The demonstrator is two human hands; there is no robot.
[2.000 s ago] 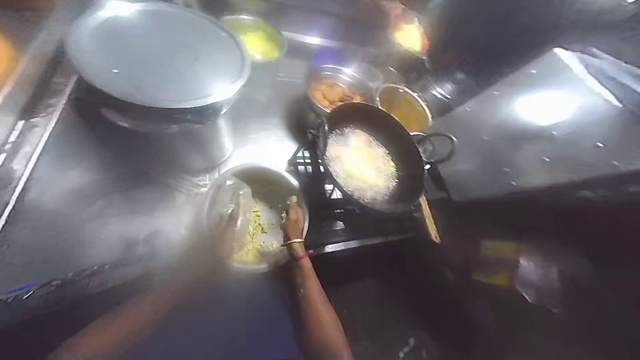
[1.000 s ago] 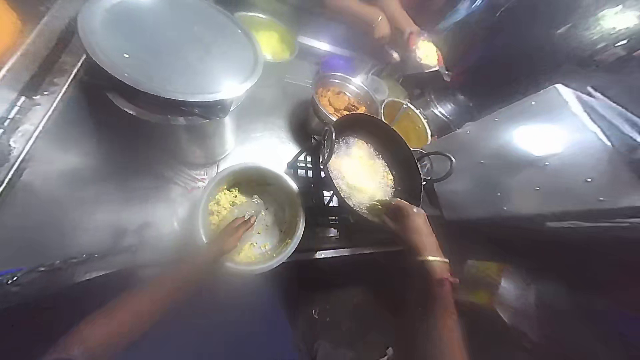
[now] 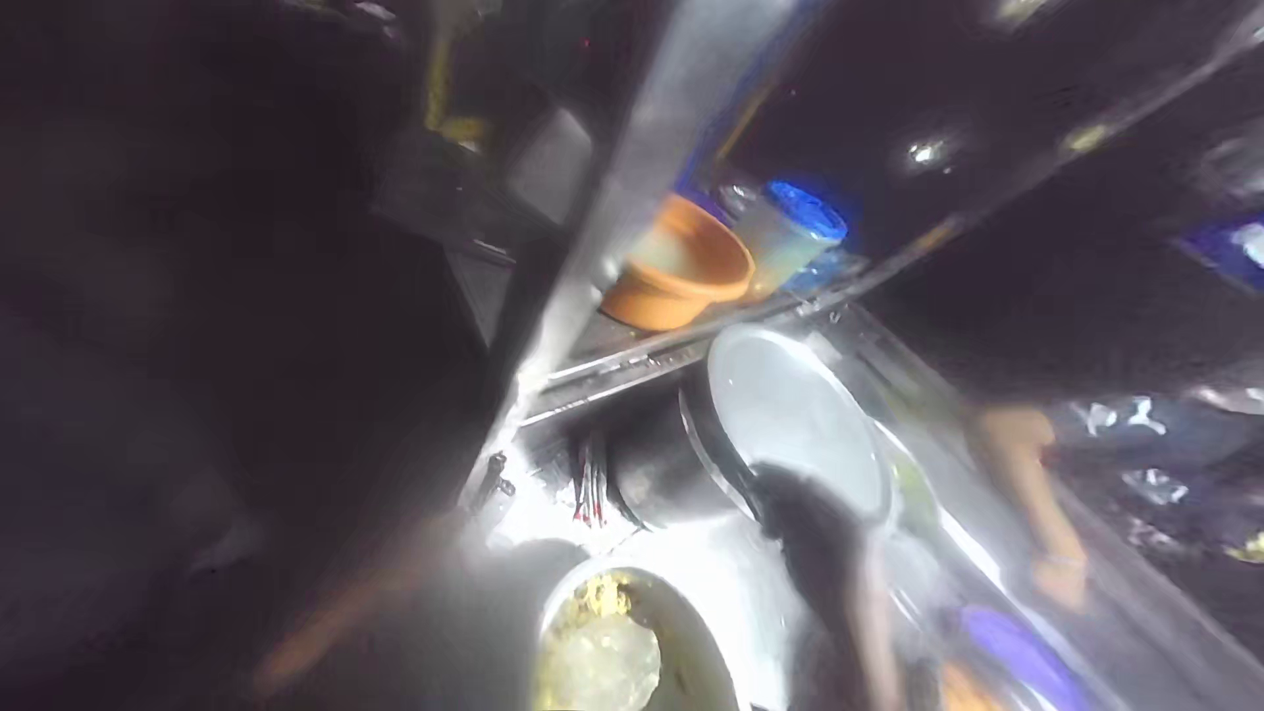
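A metal bowl [image 3: 706,642] stands on the steel counter at the bottom of the view, with yellow bits and a pale, wet-looking mass [image 3: 602,664] in it. My left hand [image 3: 439,538] is a blur to the left of the bowl, by the counter's edge; its fingers cannot be made out. Right of the bowl, a blurred upright streak appears to be my right hand [image 3: 874,583] and forearm, near the large pot's lid. Whether it holds anything is hidden by blur. A dark shape, perhaps a shadow, lies across the lid's lower part.
The large metal pot [image 3: 657,469] carries a round lid [image 3: 790,415]. Behind it, an orange tub [image 3: 691,257] and a blue-lidded container [image 3: 790,227] stand on a shelf. A slanted metal post [image 3: 602,207] rises at left. Another person's arm [image 3: 1037,504] is at right.
The view has swung strongly, bringing the shelf in and taking the frying pan out. My left hand was in the bowl a second ago and is now outside it. My right hand has left the pan's edge.
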